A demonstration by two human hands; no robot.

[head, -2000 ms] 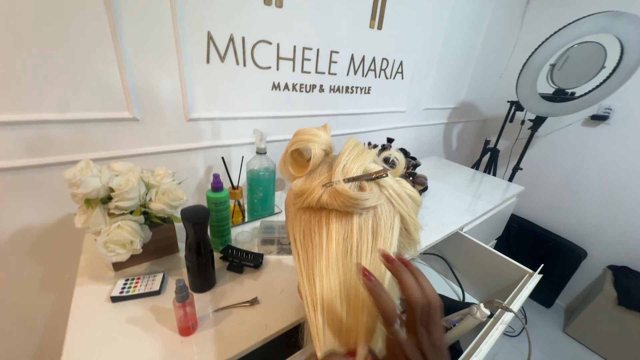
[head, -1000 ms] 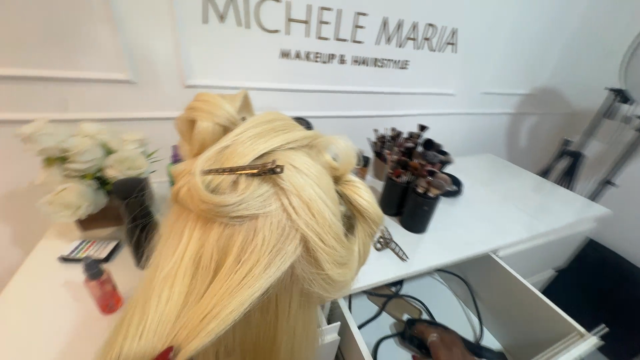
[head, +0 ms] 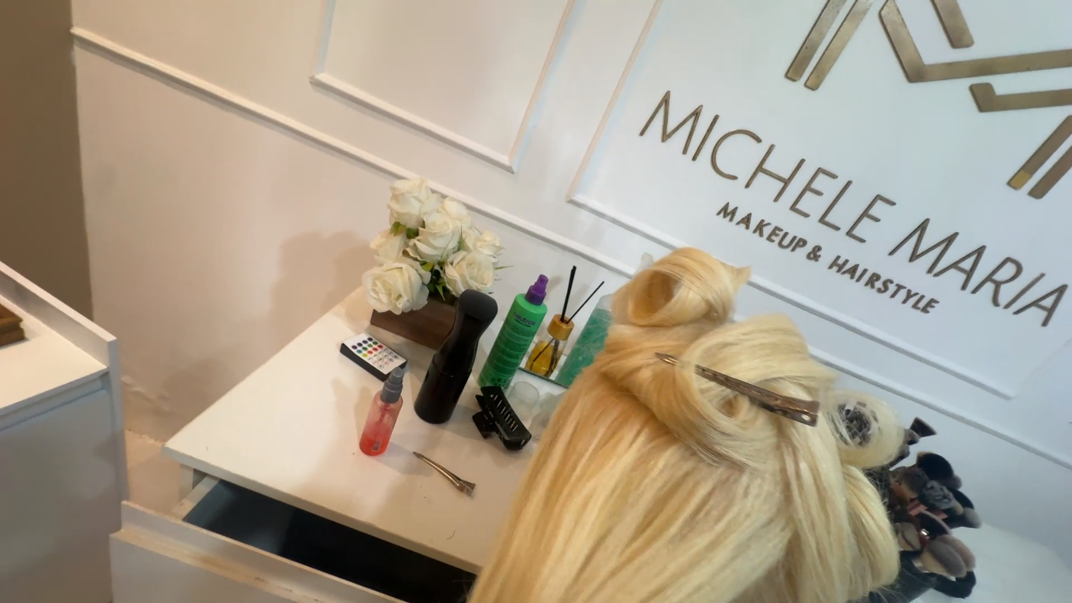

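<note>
Long blond hair (head: 670, 494) fills the lower middle and right of the head view, its lower part hanging loose. Its upper sections are rolled up, and a metal hair clip (head: 754, 395) lies across one of the rolls. Neither my left hand nor my right hand shows. A second metal clip (head: 445, 474) rests on the white tabletop, left of the hair. Beside it stand a small pink spray bottle (head: 381, 419) and a black spray bottle (head: 452, 360). A black claw clip (head: 501, 419) lies near the hair.
At the back are white roses (head: 435, 243) in a wooden box, a remote control (head: 373, 355), a green bottle (head: 512, 339) and a reed diffuser (head: 551, 345). An open drawer (head: 318, 536) juts out below the tabletop's front. Makeup brushes (head: 934, 511) stand right of the hair.
The view has swung left and tilted. A hand was at the hair two seconds ago, and one was over the open right-hand drawer a second ago; no hand shows now.
</note>
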